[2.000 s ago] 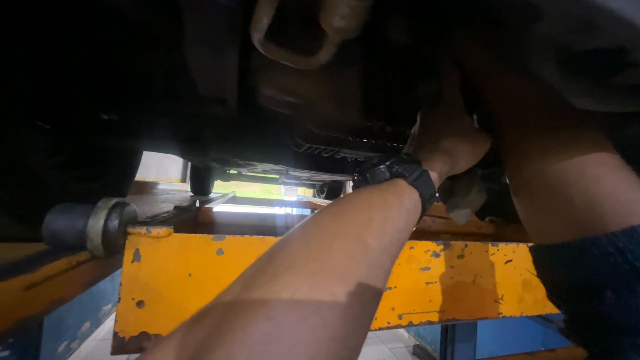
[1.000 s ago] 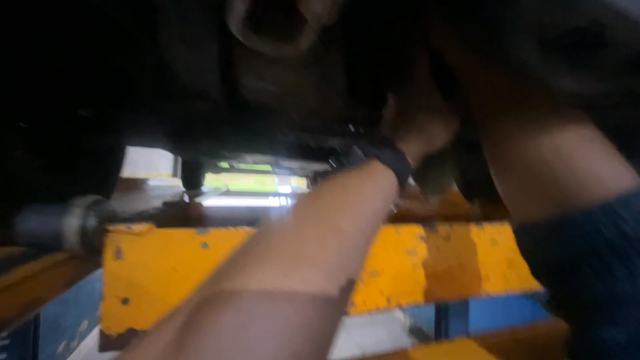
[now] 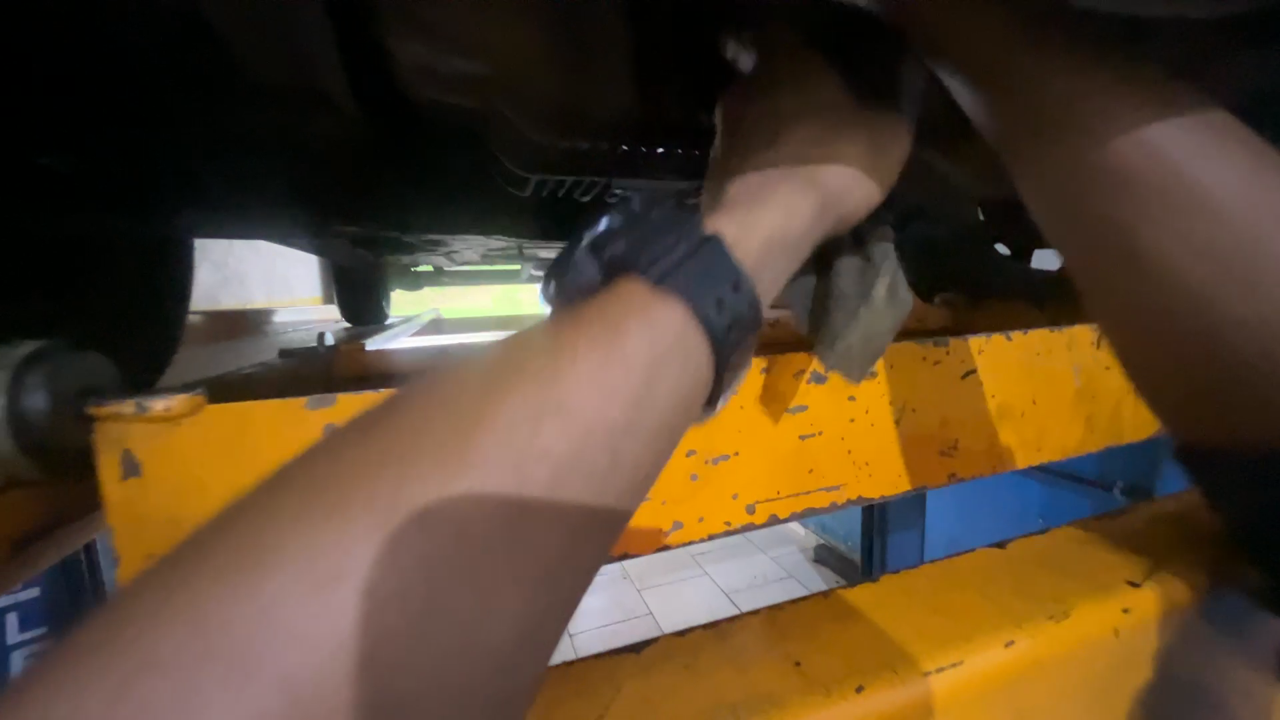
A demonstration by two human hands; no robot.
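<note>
Under a vehicle's dark underbody point(image 3: 450, 90), my left hand point(image 3: 815, 150) reaches up into shadow at the upper middle. A black wristwatch point(image 3: 680, 275) is on that wrist. A greyish cloth point(image 3: 860, 305) hangs just below the left hand; whether the fingers grip it is hidden. My right forearm point(image 3: 1090, 190) rises from the right edge toward the same dark spot, and the right hand itself is lost in shadow. What the fingers of either hand touch cannot be seen.
A chipped yellow steel beam point(image 3: 800, 450) crosses below the arms, with a second yellow beam point(image 3: 900, 640) nearer. At left is a rounded dark cylindrical part point(image 3: 60, 400). Farther back stands a tyre point(image 3: 362, 292). Blue panels point(image 3: 1030, 510) and a tiled floor point(image 3: 690, 585) show beneath.
The view has shifted, with more of the nearer yellow beam now showing. Both arms still reach up into the underbody. The metal loop seen at the top earlier is no longer visible.
</note>
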